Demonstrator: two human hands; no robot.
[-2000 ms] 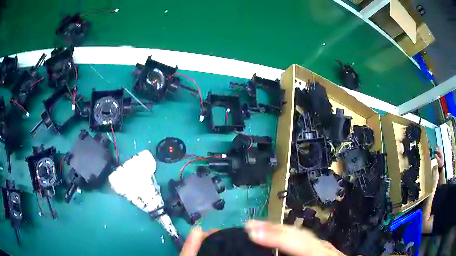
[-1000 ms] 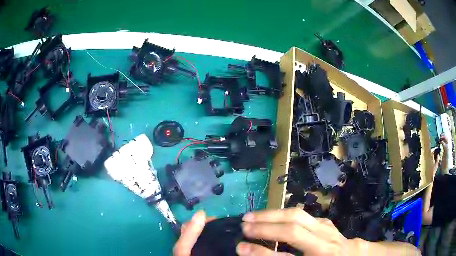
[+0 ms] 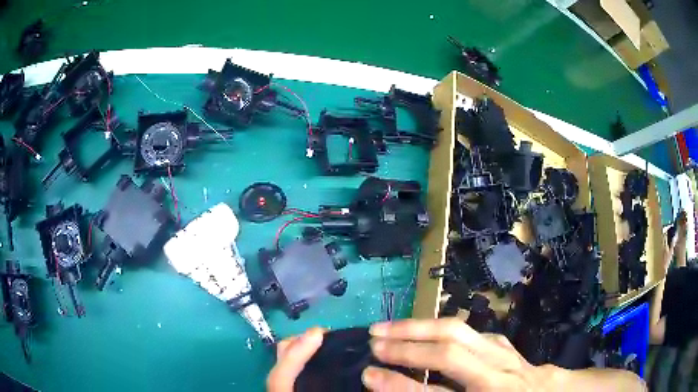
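A black part [image 3: 340,360], likely a housing assembly, is at the bottom edge, partly cut off. My left hand [image 3: 293,358] shows only as fingers at its left side, gripping it. My right hand [image 3: 451,354] lies over its right side with the fingertips on it. The part's lower side is out of the picture. Just above are a housing with a flat grey cover plate [image 3: 306,273] and a white-headed brush [image 3: 210,254], its narrow end pointing down towards my left hand. A loose round disc [image 3: 262,200] lies above them.
Black housings, some with round units [image 3: 159,144] and red wires, lie on the teal mat. Open frames [image 3: 346,162] lie at upper middle. A cardboard parts tray [image 3: 438,184] heaped with black parts, a second tray [image 3: 605,200] and a blue bin [image 3: 629,337] are at right. Another person's arm [image 3: 667,260] shows at far right.
Both hands have come higher into the picture since the earliest frame and still hold the black part. The parts on the green conveyor have moved left.
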